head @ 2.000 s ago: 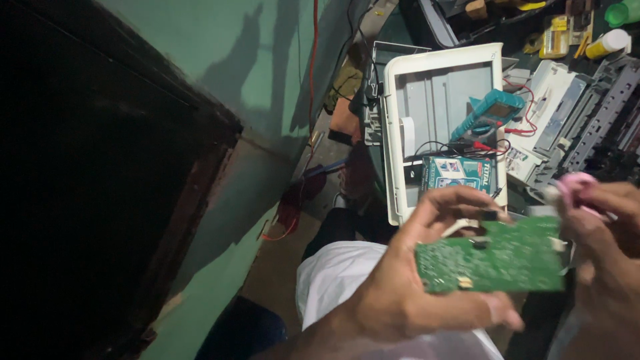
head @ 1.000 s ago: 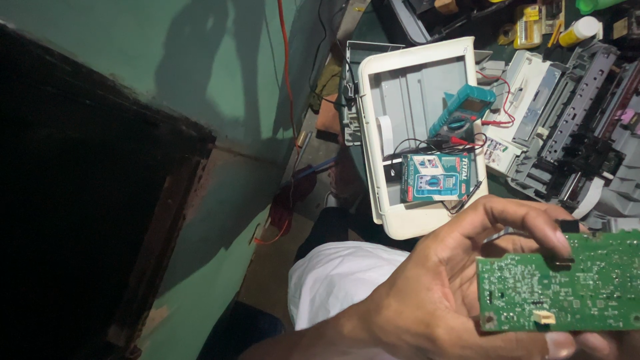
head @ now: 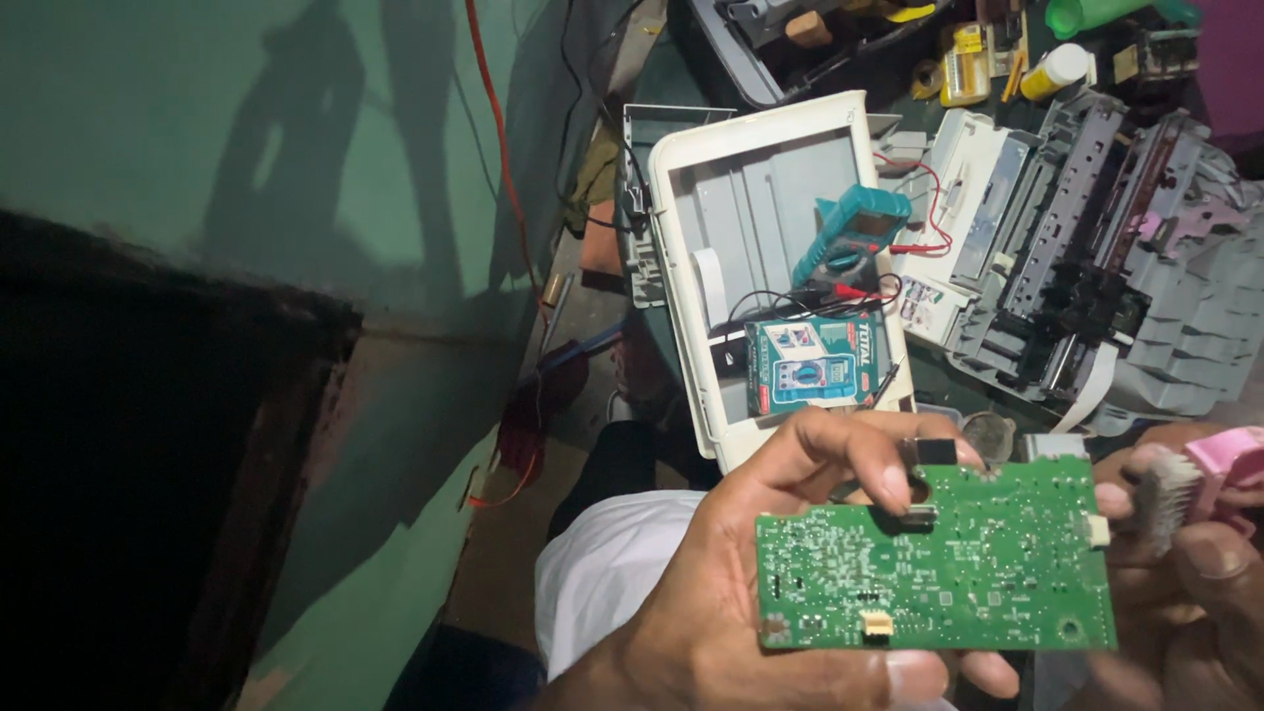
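Observation:
A green printed circuit board (head: pixel 948 563) lies across my left hand (head: pixel 750 592), whose fingers and thumb grip it by its long edges. Its face with small solder points and a cream connector (head: pixel 877 623) is turned up. At the right edge of the view, my right hand (head: pixel 1210 583) holds a pink-handled brush (head: pixel 1229 469) with pale bristles pointing toward the board's right end. One fingertip of that hand is at the board's right edge; whether it touches is hard to tell. Part of the right hand is cut off by the frame.
Beyond the board lies a cream scanner frame (head: pixel 681 296) holding a teal multimeter (head: pixel 854 232), its leads and a multimeter box (head: pixel 812 365). An opened printer mechanism (head: pixel 1076 267) is at the right, with bottles (head: pixel 1057 71) behind it. A red cable (head: pixel 494 128) hangs along the green wall (head: pixel 128 118).
The right hand with the pink brush, out of sight one second ago, is back at the board's right end. The board has stayed in my left hand.

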